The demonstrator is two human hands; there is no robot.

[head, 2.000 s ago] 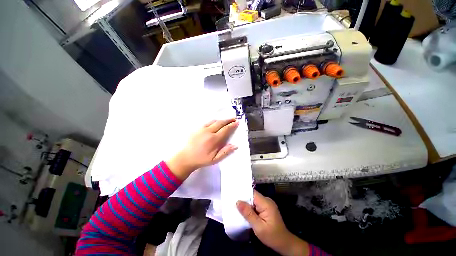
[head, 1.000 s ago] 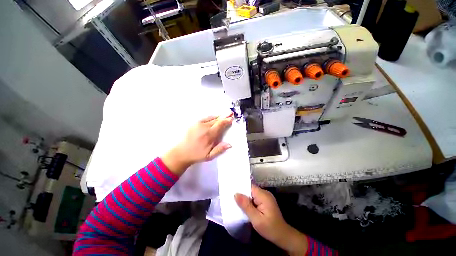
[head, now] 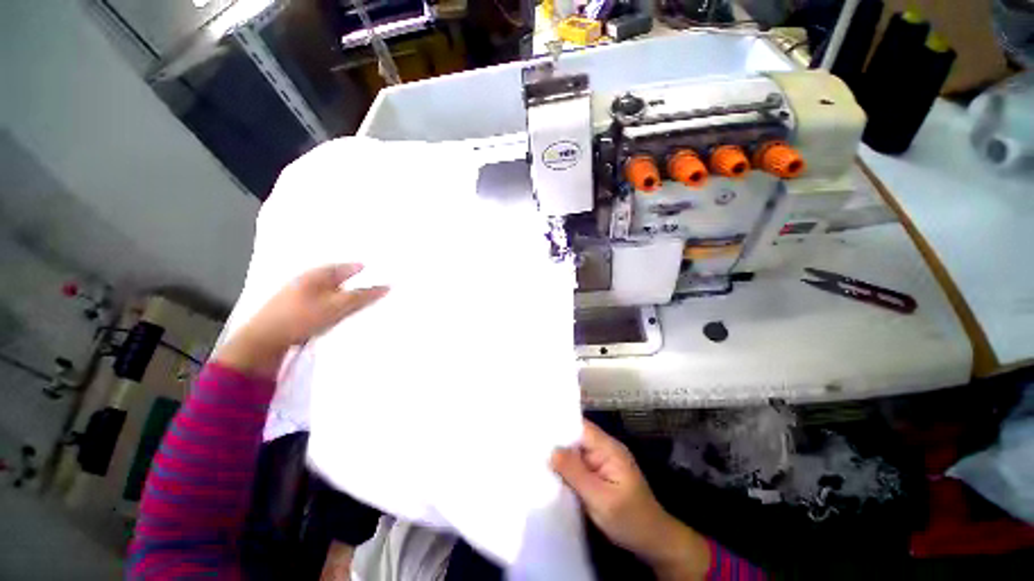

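A large white fabric panel lies over the left of the table, and its near end hangs off the front edge. Its right edge runs up to the presser foot of the cream overlock machine with orange tension knobs. My left hand lies on the fabric at the left, fingers a little apart; whether it grips a layer is unclear. My right hand pinches the fabric's right edge below the table front.
Thread snips lie on the table right of the machine. A pale trough stands behind. Black thread cones stand at the back right. Fabric scraps are below the table edge. Another machine is at the lower left.
My left hand has moved left, away from the presser foot. The fabric near me has spread out wide where a narrow strip showed before. My right hand still holds the edge.
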